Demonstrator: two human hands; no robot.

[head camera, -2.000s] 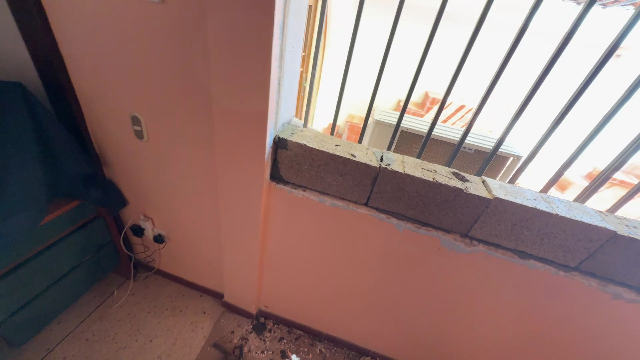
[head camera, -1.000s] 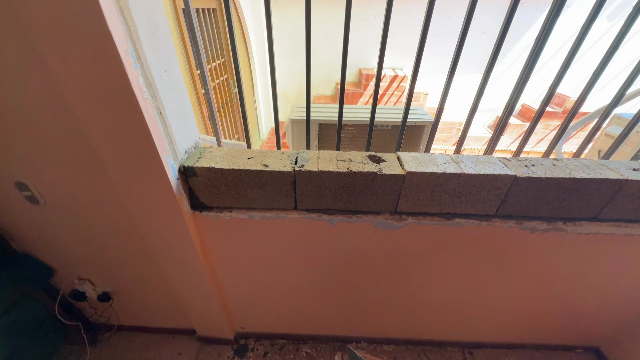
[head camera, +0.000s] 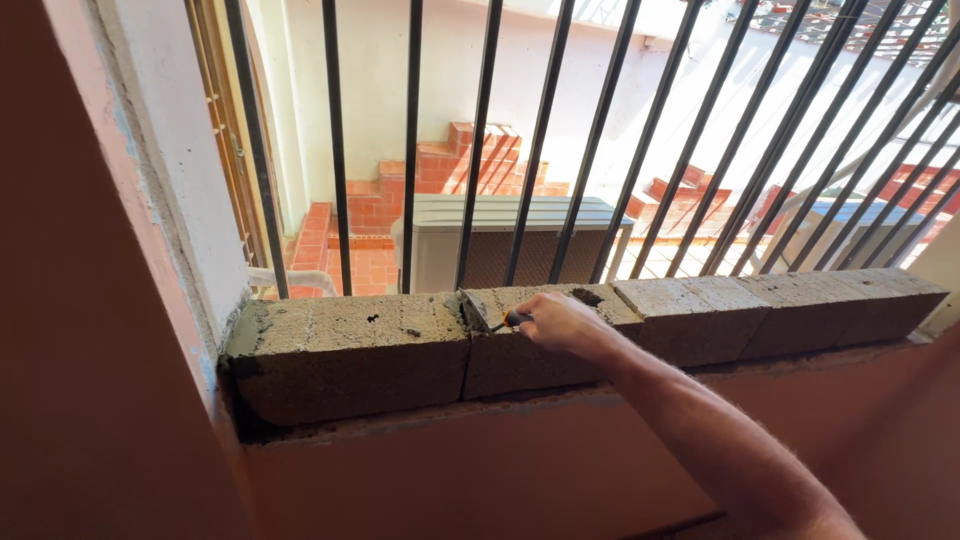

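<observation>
My right hand (head camera: pixel 559 321) grips the black and orange handle of a trowel (head camera: pixel 474 311). The trowel's blade stands tilted at the joint between the leftmost concrete block (head camera: pixel 352 382) and the block beside it (head camera: pixel 540 364). Grey mortar lies around the blade at this joint. More wet mortar (head camera: pixel 244 330) fills the left end of the row, against the white wall edge. A dark hole (head camera: pixel 587 297) shows in the top of the second block, just past my hand. My left hand is out of view.
Black metal window bars (head camera: pixel 487 142) rise behind the block row. Beyond them are an air-conditioner unit (head camera: pixel 517 240), red tiled steps (head camera: pixel 442 176) and a wooden door (head camera: pixel 217 112). A pink wall (head camera: pixel 420 472) runs below the blocks, and a wall corner (head camera: pixel 172 187) stands at left.
My right hand has come into view with the trowel, its blade now at the first block joint. The view has swung right and closer to the blocks.
</observation>
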